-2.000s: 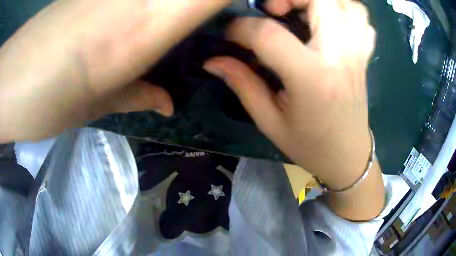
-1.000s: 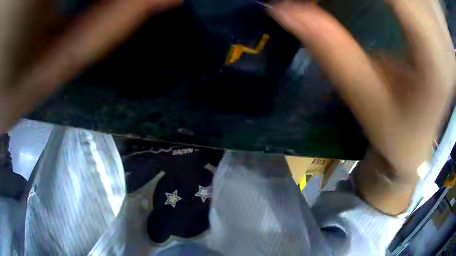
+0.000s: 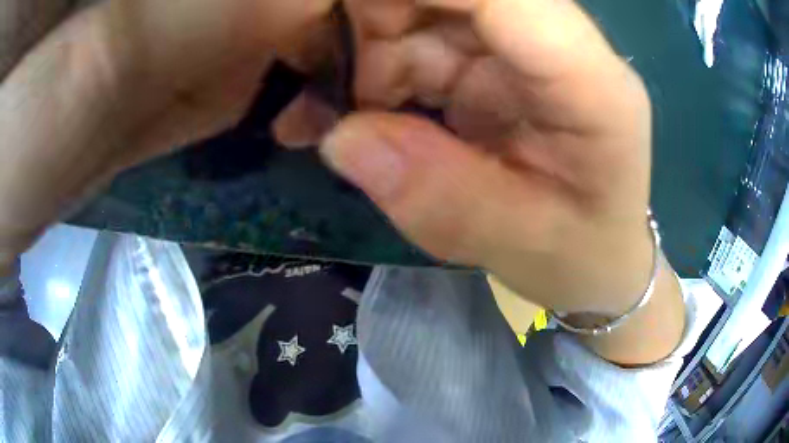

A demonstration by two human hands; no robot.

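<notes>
A thin dark piece (image 3: 344,60), perhaps a display module seen edge-on, stands between my two hands near the top of the picture. My right hand (image 3: 519,156) grips it, with thumb and curled fingers closed around its right side. My left hand (image 3: 164,95) meets it from the left, its thumb tip against the piece; the other left fingers are mostly hidden or cut off by the top edge. No orange tail shows. A dark shape (image 3: 229,156) lies below my left hand, mostly covered.
The dark green worktop (image 3: 692,156) has small flecks near its front edge. A white crumpled piece (image 3: 708,30) lies at the upper right. A clear, shiny tray-like surface (image 3: 761,130) and a printed label (image 3: 731,260) are at the far right. Boxes show lower right.
One second ago my hands were apart over a dark area with an orange flex cable visible. They have come together around the thin dark piece, and the orange cable is out of sight.
</notes>
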